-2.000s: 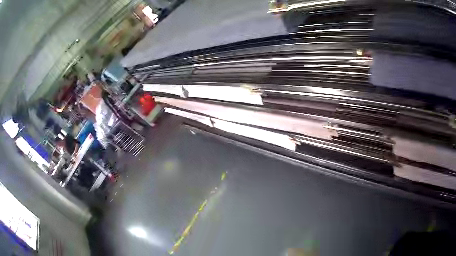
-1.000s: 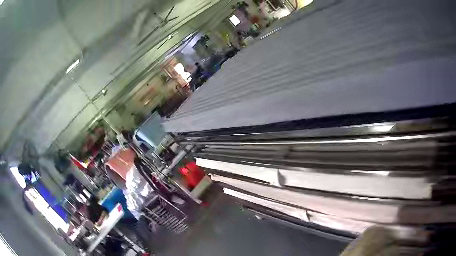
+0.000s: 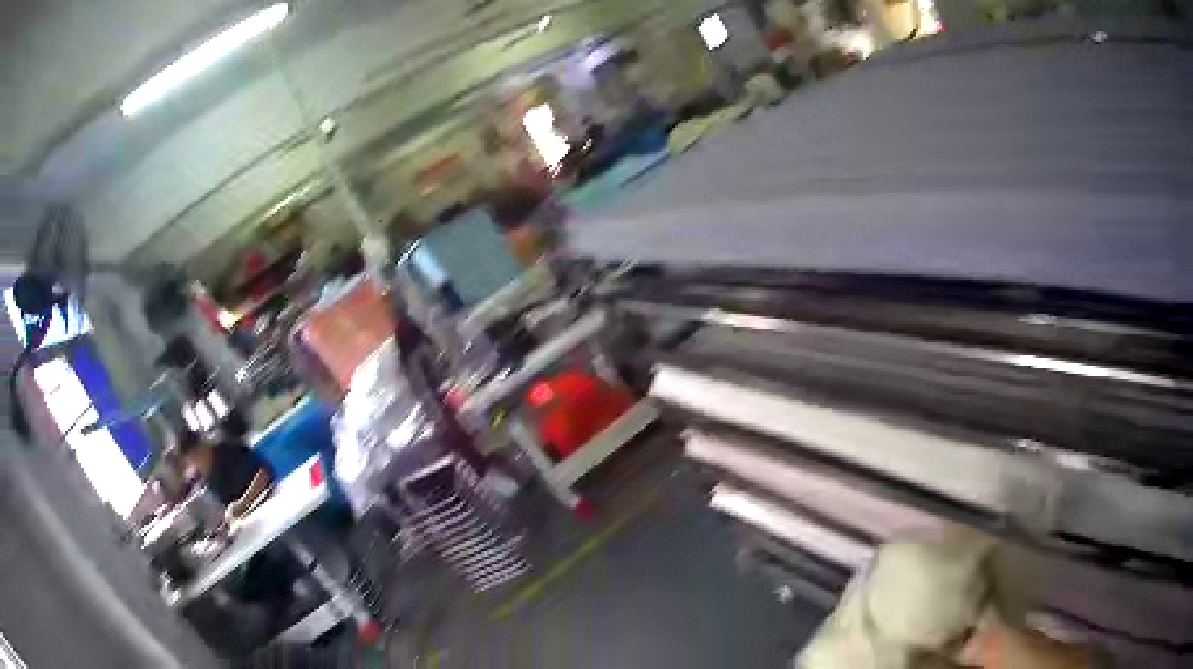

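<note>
A crumpled cream cloth (image 3: pixel 922 595) is bunched at the bottom right, in front of the rack's lower tiers. Blurred skin-coloured parts of a hand (image 3: pixel 1027 643) show against its right side, cut by the lower edge. I cannot tell whether this is my left or right hand, or how its fingers close on the cloth. No second hand can be made out. A smooth lilac-grey fabric sheet (image 3: pixel 903 190) covers the rack's top. Below it, long shiny metal tubes (image 3: pixel 1073 366) and pale fabric layers (image 3: pixel 837 425) lie on the dark tiers.
A red-orange bin (image 3: pixel 576 416) sits in a pale-framed cart ahead. Left of it are a slatted metal rack (image 3: pixel 465 533), clear plastic wrapping (image 3: pixel 380 431) and a light blue panel (image 3: pixel 468 255). A person in dark clothing (image 3: pixel 238 473) is at a white table (image 3: pixel 255 536). The grey floor has a yellow line (image 3: pixel 556 575).
The view has swung along the rack, bringing the bin and carts nearer the picture's middle. The cream cloth, only partly visible a second ago, now shows larger, with skin beside it.
</note>
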